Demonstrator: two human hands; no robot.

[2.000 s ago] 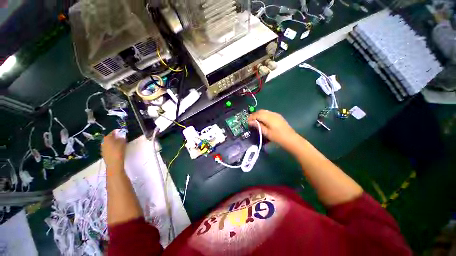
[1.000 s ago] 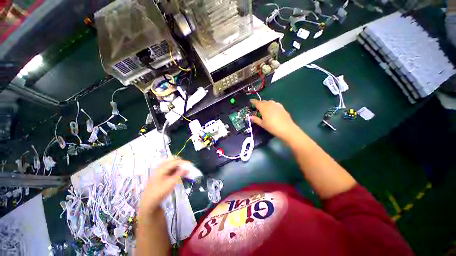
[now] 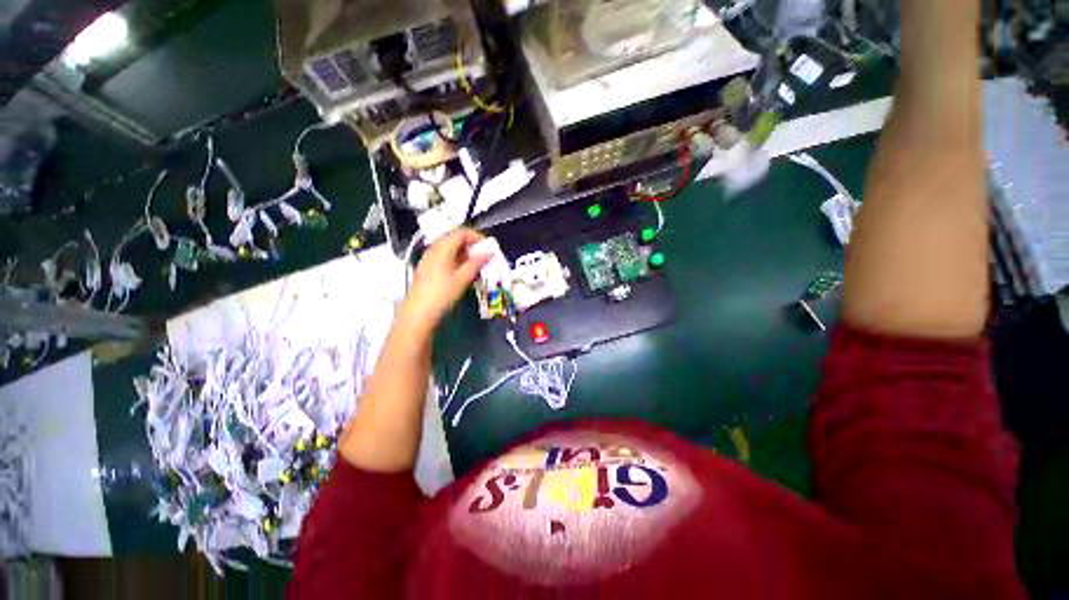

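Observation:
My left hand (image 3: 446, 275) is at the left end of the white socket block (image 3: 539, 279), its fingers closed on the block's raised white part. A board with yellow parts (image 3: 494, 302) sits at the block, below my fingers. Its bundled white cord (image 3: 546, 381) lies at the front edge of the black fixture (image 3: 610, 319). The green fixture board (image 3: 613, 260) sits among green knobs, right of the block. The red spot (image 3: 539, 332) is uncovered. My right forearm reaches up at the right; the hand is cut off by the top edge.
A blurred white item (image 3: 741, 164) is beside the meter (image 3: 645, 135). A grey vented box (image 3: 393, 53) stands rear left. Corded boards (image 3: 252, 445) are heaped on the white sheet (image 3: 340, 287); others line the rear left. A corded board (image 3: 824, 285) and white stack (image 3: 1026, 176) are at right.
My left hand has moved from over the sheet to the socket block. My right hand has left the fixture, up and out of view. The cord with the white oval lump is gone from the fixture.

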